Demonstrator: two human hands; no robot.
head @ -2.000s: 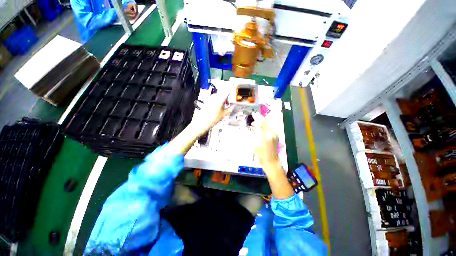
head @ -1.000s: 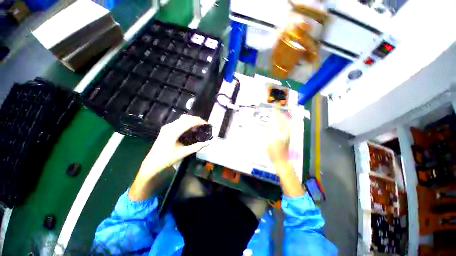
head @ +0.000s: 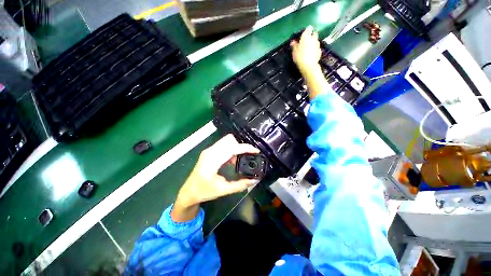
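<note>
My left hand (head: 212, 171) holds a small black square housing (head: 251, 165) between thumb and fingers, its face with a round centre turned up, beside the near corner of the tray stack. My right hand (head: 308, 53) reaches over the large black blister tray (head: 258, 97) to its far edge. Its fingertips are at a pocket there, and I cannot tell if they hold anything. White square insert parts (head: 345, 71) sit in pockets to the right of my right forearm, which hides part of the tray.
Several black housings (head: 87, 188) lie loose on the green belt (head: 121, 161). Another black tray stack (head: 110, 73) is at upper left, cardboard (head: 218, 16) at the top. The gold-orange press head (head: 455, 167) and the orange-and-black nest (head: 410, 179) are at right.
The view has swung left towards the trays and belt. My right hand has gone from the press base to the tray's far side. My left hand still holds the housing, now face up.
</note>
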